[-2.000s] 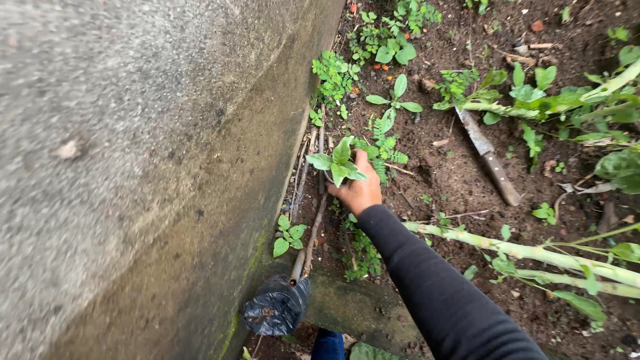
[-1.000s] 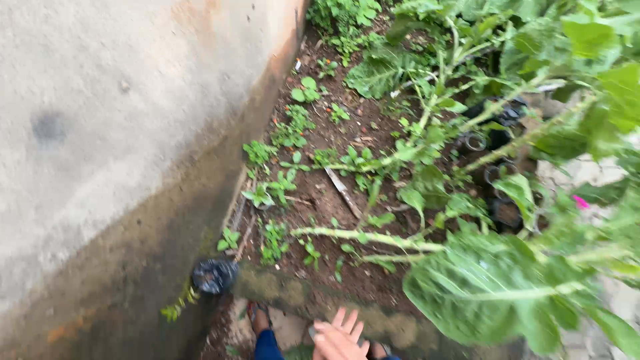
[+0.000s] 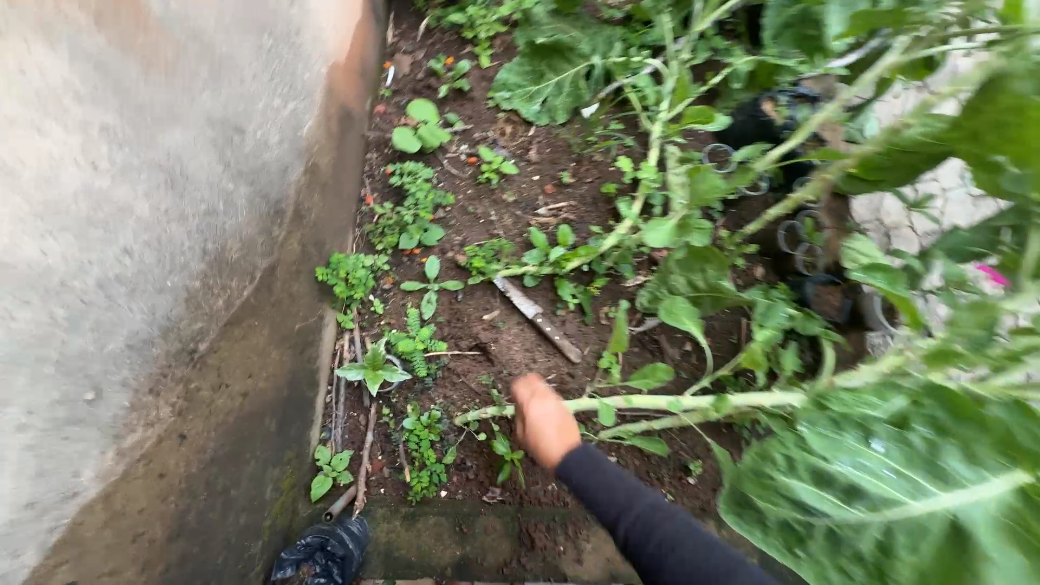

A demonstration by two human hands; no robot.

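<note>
My right hand, in a dark sleeve, reaches in from the lower right with its fingers curled down at a thick pale green stem. The hand covers part of the stem; whether the fingers close on it is hidden. A small seedling stands just below the hand. Above it, a knife with a riveted wooden handle and a dirty blade lies on the soil. To the left, a light green leafy seedling sits beside a round rim. My left hand is out of view.
A concrete wall borders the bed on the left, with thin sticks along its foot. A black plastic bag is at the near corner by a mossy concrete edge. Large leaves and several round-rimmed containers are at right.
My right hand was at the light green seedling by the wall two seconds ago. It is now farther right, at the thick stem. The view has shifted widely between frames.
</note>
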